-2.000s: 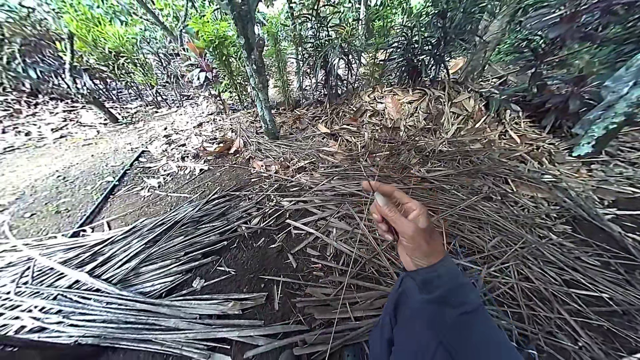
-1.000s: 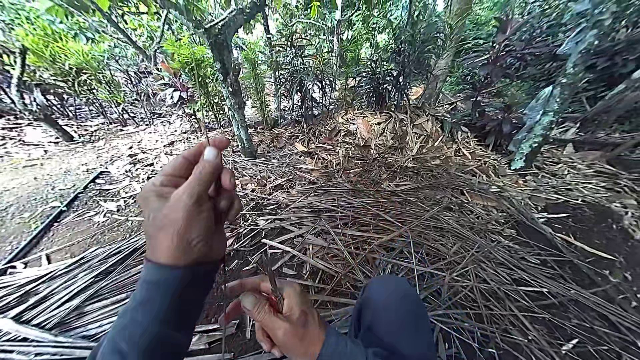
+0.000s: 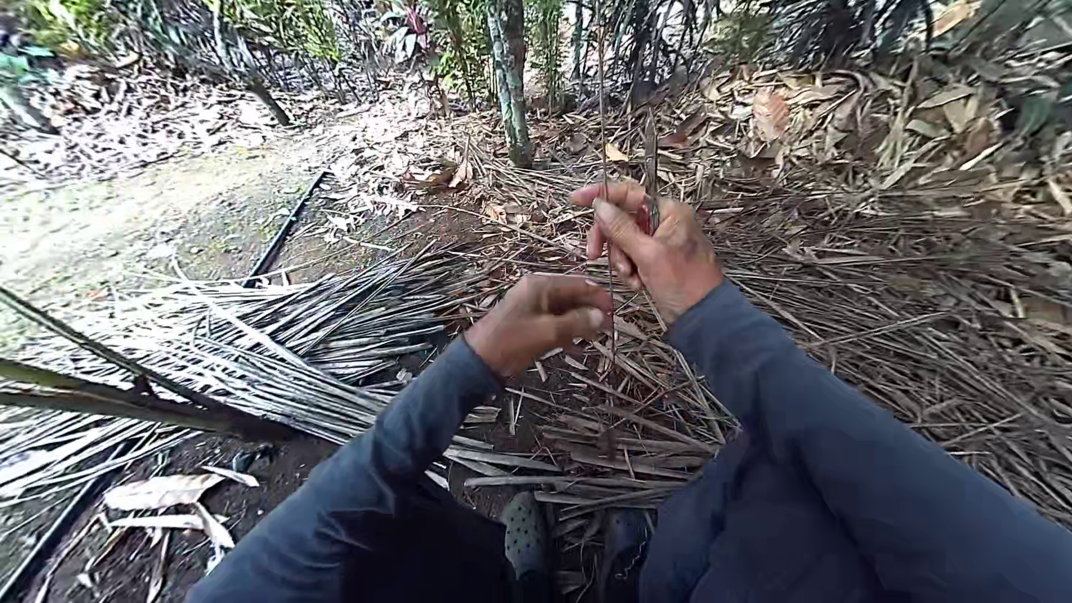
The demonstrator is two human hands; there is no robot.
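A thin brown stem point(image 3: 602, 126) stands nearly upright in front of me, running past both hands. My right hand point(image 3: 657, 247) pinches it between thumb and forefinger. In the same hand sits a small tool with a red handle point(image 3: 647, 215), perhaps a knife; its narrow dark part points up, and the fingers cover much of it. Lower and to the left, my left hand point(image 3: 544, 321) has its thumb and fingertips closed around the stem. The stem's lower end is blurred over the dry litter.
Dry palm fronds point(image 3: 327, 335) lie at left, with more dry stalks point(image 3: 888, 318) at right. A black pipe point(image 3: 287, 228) lies on the soil. A slim tree trunk point(image 3: 509, 84) stands ahead, and a bare branch point(image 3: 126, 402) reaches in from the left. My shoes point(image 3: 526, 536) are below.
My left hand, high on the left a second ago, is now lower than my right hand. My right hand has risen from low in the view to the stem. The view has tilted down.
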